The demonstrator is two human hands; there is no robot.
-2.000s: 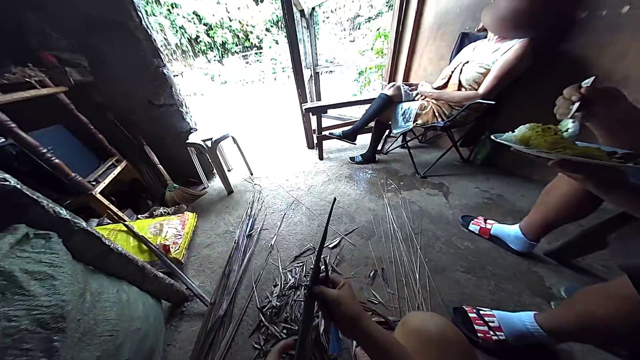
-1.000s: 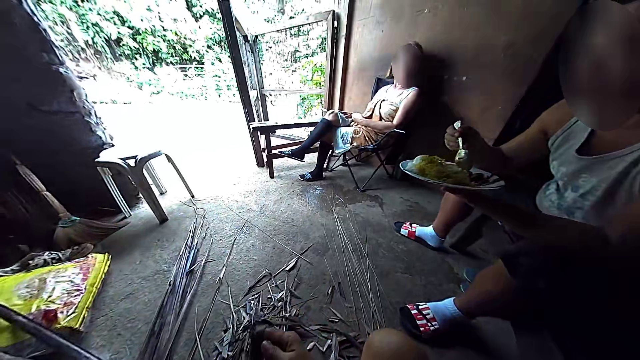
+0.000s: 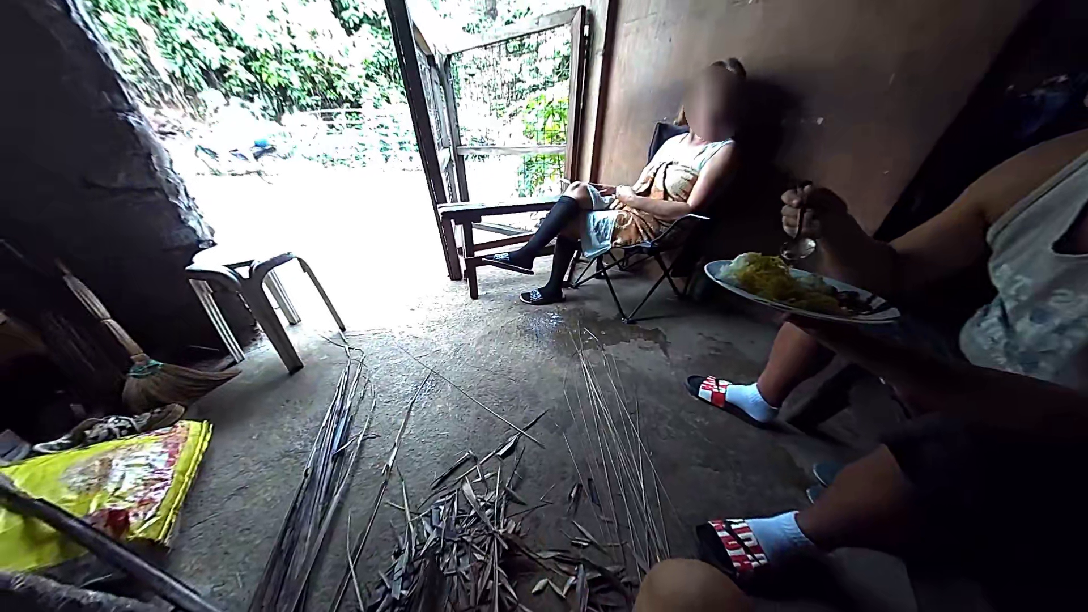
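Note:
Neither of my hands shows in the head view. A pile of dry leaf strips point(image 3: 467, 544) lies on the concrete floor at the bottom middle. Left of it is a bundle of long dark fronds or stalks point(image 3: 319, 484). On the pile's right, thin pale ribs point(image 3: 616, 450) lie spread lengthwise on the floor. A bare knee point(image 3: 693, 586) shows at the bottom edge, right of the pile.
A person at right holds a spoon and a plate of food point(image 3: 790, 293). Another person sits in a folding chair point(image 3: 650, 246) beside a wooden bench point(image 3: 501, 206). At left are a stool point(image 3: 246, 272), a broom point(image 3: 170, 382) and a yellow sack point(image 3: 102, 484).
The hand by the leaf pile has dropped out of view, as has the dark strip held in it two seconds ago. The view has swung right. The seated person's spoon has moved off the food.

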